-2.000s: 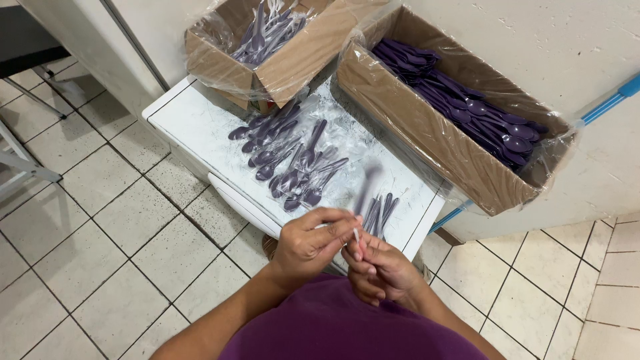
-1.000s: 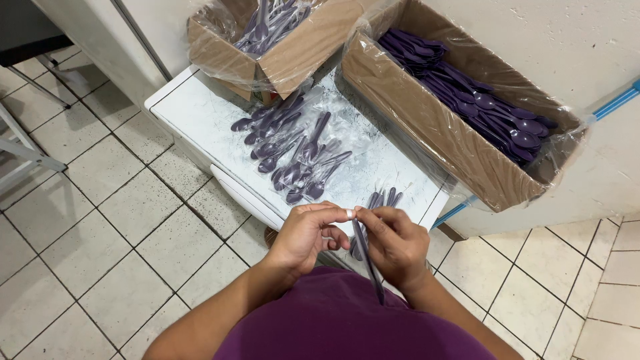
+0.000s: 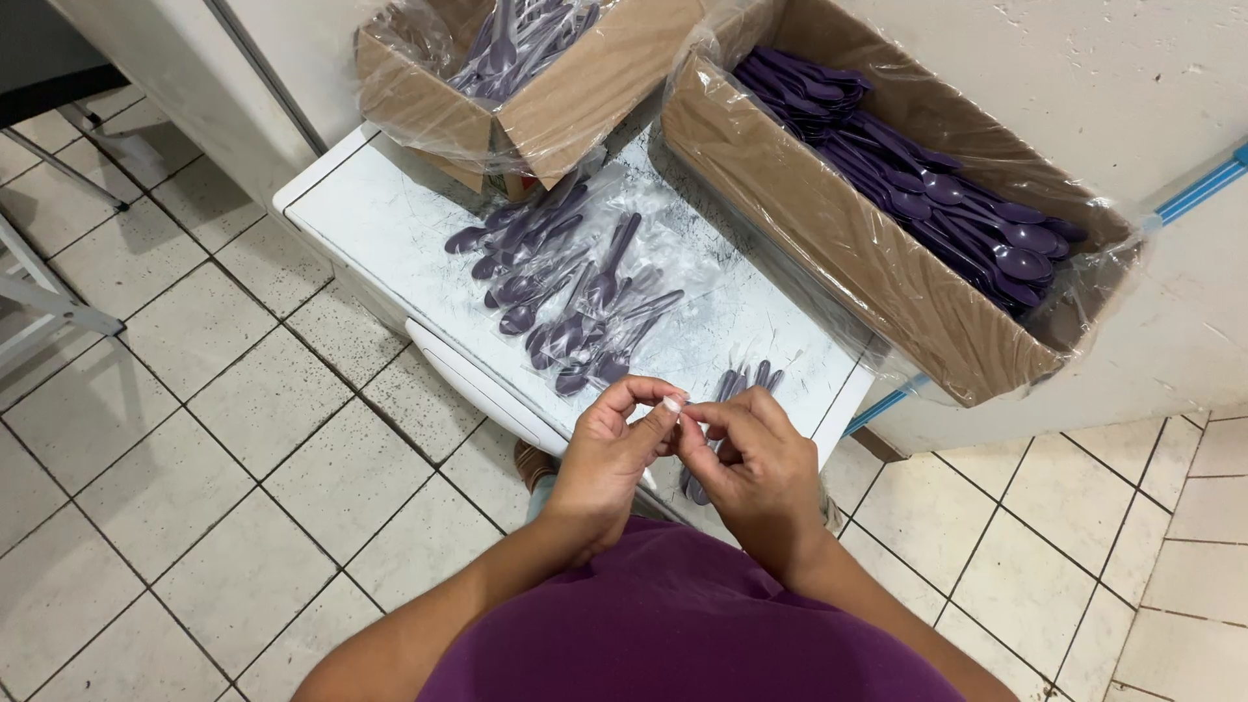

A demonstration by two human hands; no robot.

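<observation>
My left hand [image 3: 624, 439] and my right hand [image 3: 751, 448] meet at the fingertips above the near edge of a white scratched appliance top [image 3: 390, 234]. Their thumbs and forefingers are pinched close together; whether something thin is between them cannot be told. Partly under my right hand lies a small group of purple plastic spoons [image 3: 763, 375]. Up and to the left, several purple spoons in clear plastic sleeves [image 3: 575, 317] lie in a loose pile. Loose purple spoons [image 3: 936, 195] fill a long plastic-lined cardboard box [image 3: 848, 234] at the right.
A second cardboard box [image 3: 429, 117] at the back holds wrapped purple spoons [image 3: 507, 58]. Beyond the right box runs a wall with a blue pole [image 3: 1204, 185]. Tiled floor surrounds the appliance, and a metal-legged item [image 3: 58, 307] stands at the left.
The purple spoon seen in my hands in both earlier frames no longer shows there. My hands remain together at the near edge.
</observation>
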